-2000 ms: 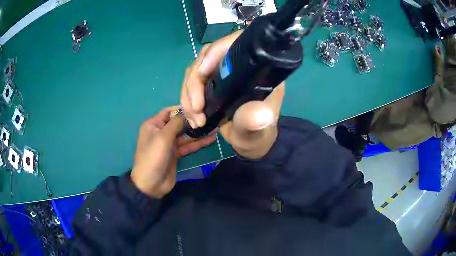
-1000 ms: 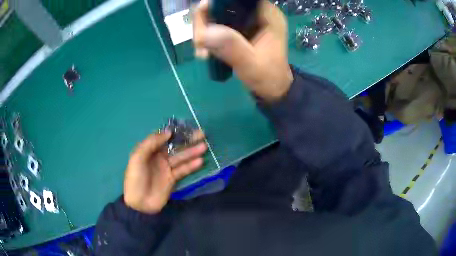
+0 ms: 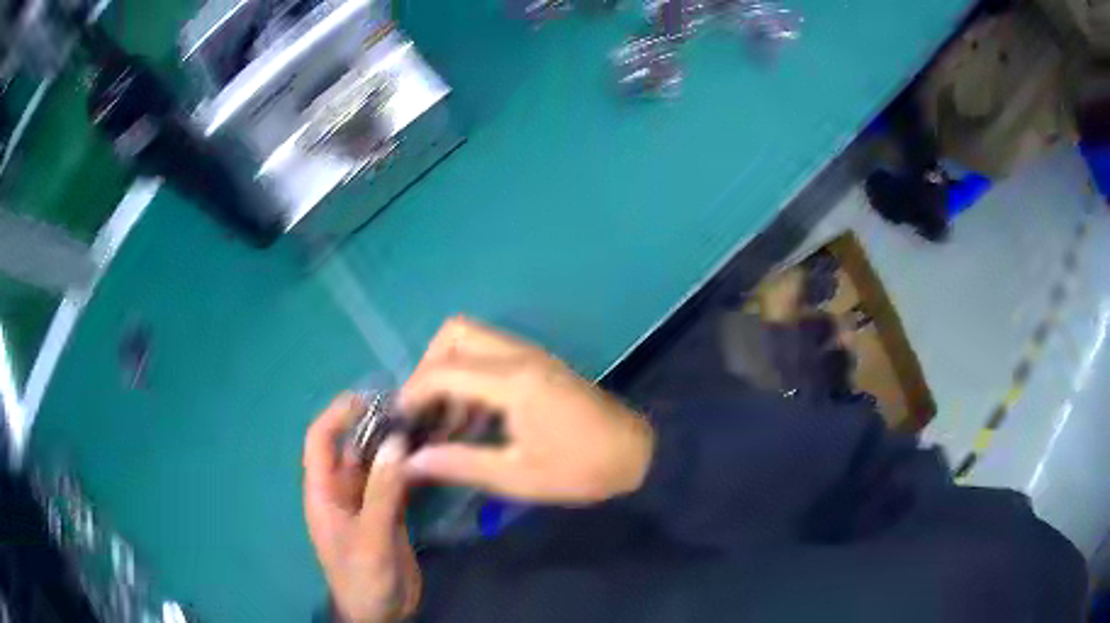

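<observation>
A small module assembly (image 3: 370,426), dark with silvery edges and blurred, is held in the fingers of my left hand (image 3: 365,511) above the mat near the bench's front edge. My right hand (image 3: 530,420) meets it from the right, its fingertips at the module; a dark blurred patch shows between its thumb and fingers, and I cannot tell whether it is part of the module. The black electric screwdriver (image 3: 183,152) hangs free of both hands at the upper left, beside the white screw feeder (image 3: 353,122).
Several modules (image 3: 651,61) lie on the green mat (image 3: 584,219) at the top. A dark piece (image 3: 136,355) lies at the left, and blurred plates (image 3: 104,548) at the lower left. An open cardboard box (image 3: 895,347) stands on the floor at the right, below another person's legs (image 3: 992,91).
My right hand has let go of the screwdriver and come down to the module in my left hand. The view has swung right, so the bench appears rotated.
</observation>
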